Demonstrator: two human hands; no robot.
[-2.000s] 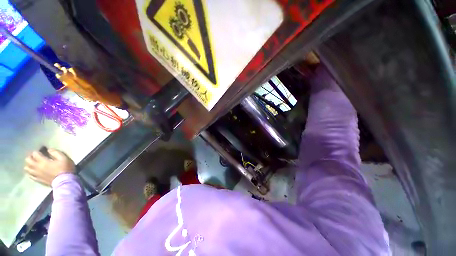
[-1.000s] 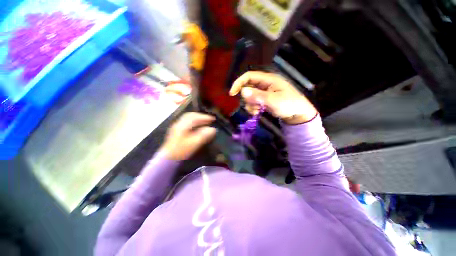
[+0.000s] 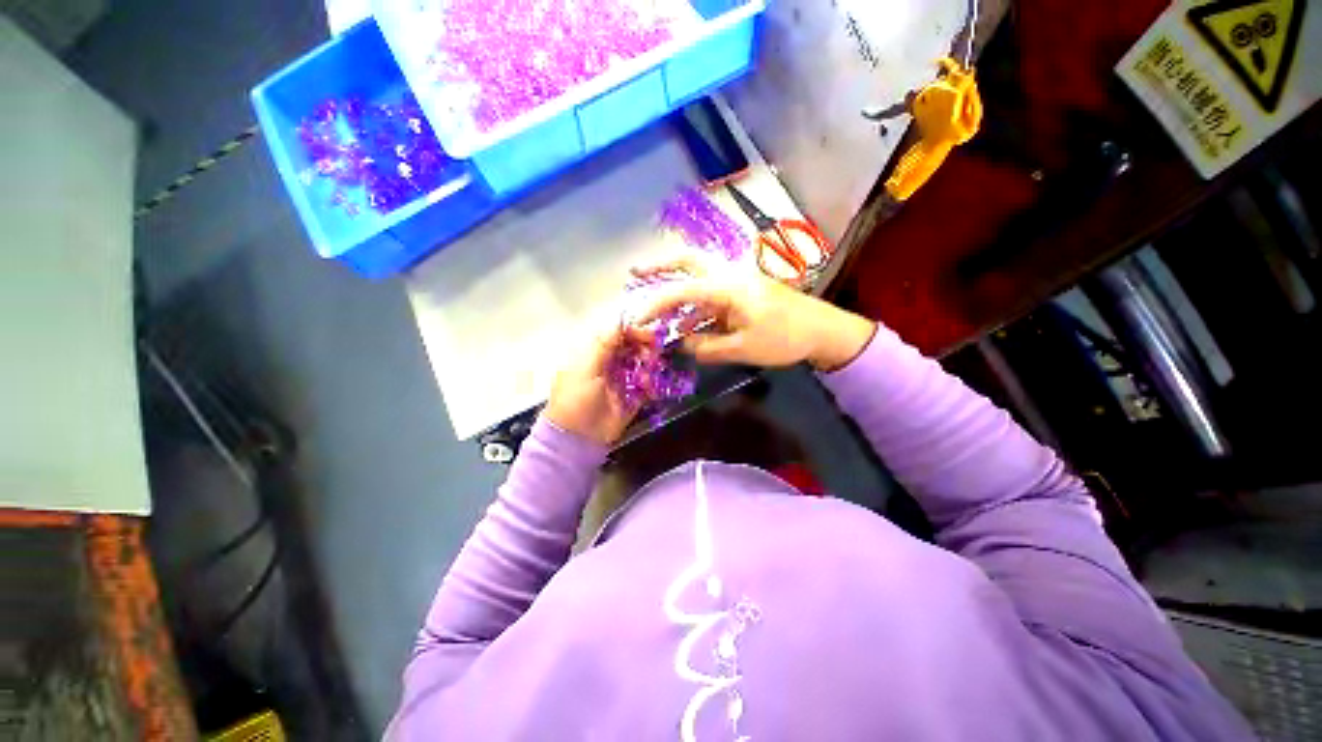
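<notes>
A purple moulded shot point(image 3: 655, 374) is held between both hands above the table's front edge. My left hand point(image 3: 592, 384) is around its left side. My right hand point(image 3: 747, 316) reaches over it from the right, with fingers on its top. The fingertips partly hide the shot. A spiky pile of purple runners point(image 3: 703, 222) lies on the table just beyond my right hand, beside scissors point(image 3: 790, 248) with red-orange loop handles. A large blue bin point(image 3: 624, 123) holds a pink-purple heap of parts. A smaller, lower blue bin point(image 3: 337, 232) holds fewer, darker purple pieces.
The pale table top point(image 3: 486, 312) lies under the hands. A black phone-like rectangle point(image 3: 711, 141) is beside the large bin. Yellow-orange grips point(image 3: 942, 128) hang at the table edge. The red machine door with its warning label point(image 3: 1218, 73) and metal bars point(image 3: 1174, 355) are at right.
The view has turned toward the table and bins. My right hand has come out of the machine with the purple shot and moved over the table. Both hands have come together on the shot.
</notes>
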